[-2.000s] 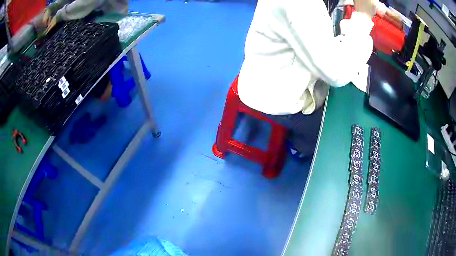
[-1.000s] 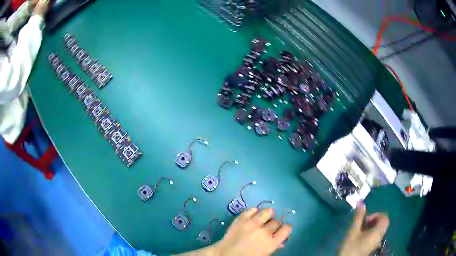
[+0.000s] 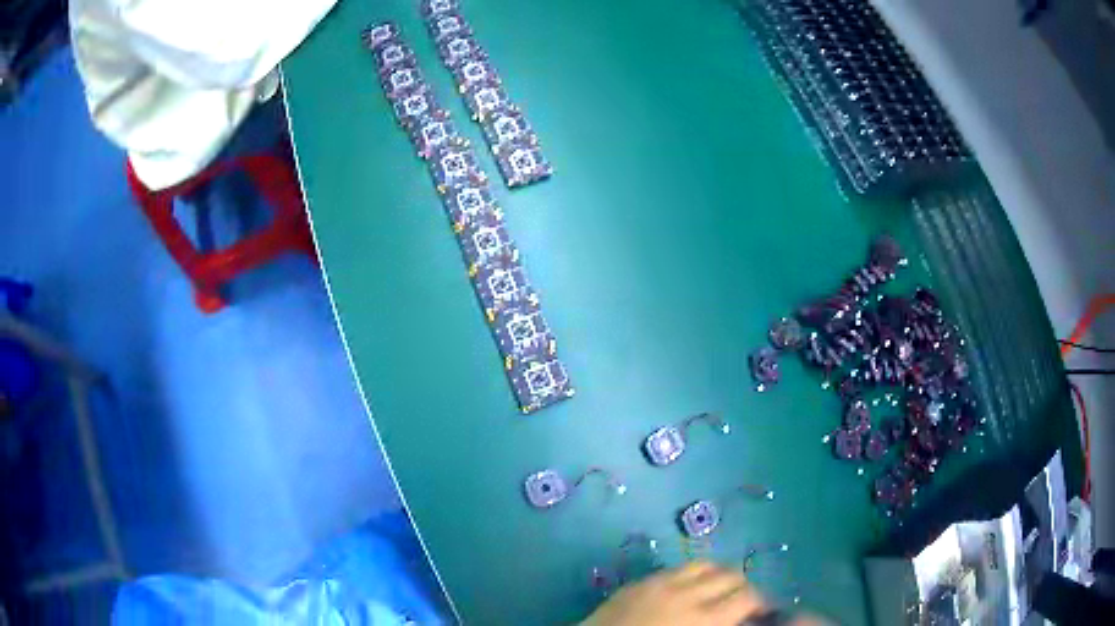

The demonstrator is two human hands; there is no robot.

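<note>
My left hand is at the bottom edge, blurred and cut off; its fingertips and any grip are hidden. My right hand cannot be made out. Just above my left hand lie small round grey holders with thin leads and pale plugs: one holder at the left, one higher up, one nearest the hand. More leads show beside the hand, their holders partly hidden. Two dark board strips lie further up the mat, a long strip and a shorter strip to its right.
A pile of dark holders lies at the right. Black trays and clear ribbed trays line the back edge. A white-and-grey feeder box is at bottom right. A person in a white sleeve and a red stool are at the left.
The view has swung left, so strips and holders sit further right in the picture. My left hand is lower and more cut off. My right hand, seen by the feeder before, is no longer distinguishable.
</note>
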